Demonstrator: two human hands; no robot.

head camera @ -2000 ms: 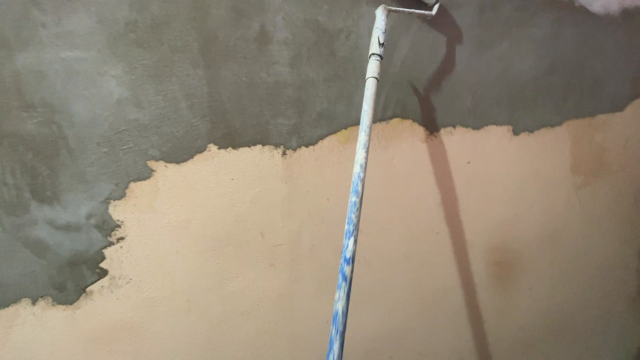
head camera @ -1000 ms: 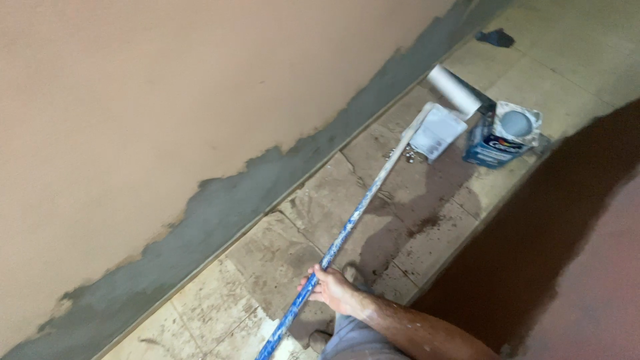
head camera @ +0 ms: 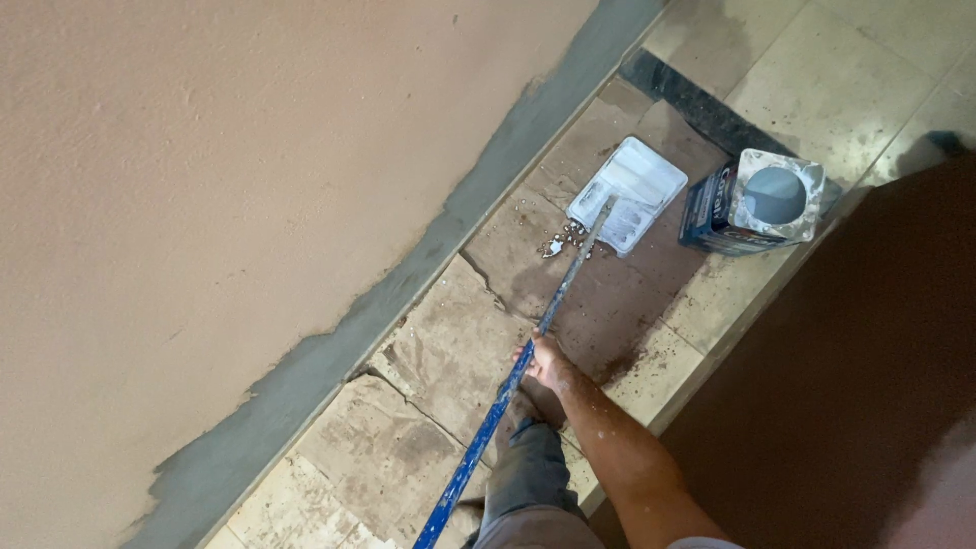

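Observation:
My right hand (head camera: 546, 361) is closed around a blue, paint-flecked extension pole (head camera: 480, 438), which runs from the bottom edge up to a white paint tray (head camera: 662, 177). The pole's far end is over the tray; the roller head there cannot be made out against the white paint. The tray lies on brown sheeting on the floor. Just right of it stands a square Coral paint can (head camera: 706, 207) with a round opening in its paint-smeared top. My left hand is out of view.
At left rises a peach-coloured wall (head camera: 229, 168) with a ragged grey band (head camera: 366, 297) along its foot. Brown sheeting (head camera: 450, 335) covers part of the tiled floor, with white drips beside the tray. A dark strip (head camera: 709, 103) lies beyond the tray. My leg (head camera: 530, 465) is below my hand.
The view has swung down from the wall to the floor. The pole's far end, raised against the wall two seconds ago, is now low over the tray.

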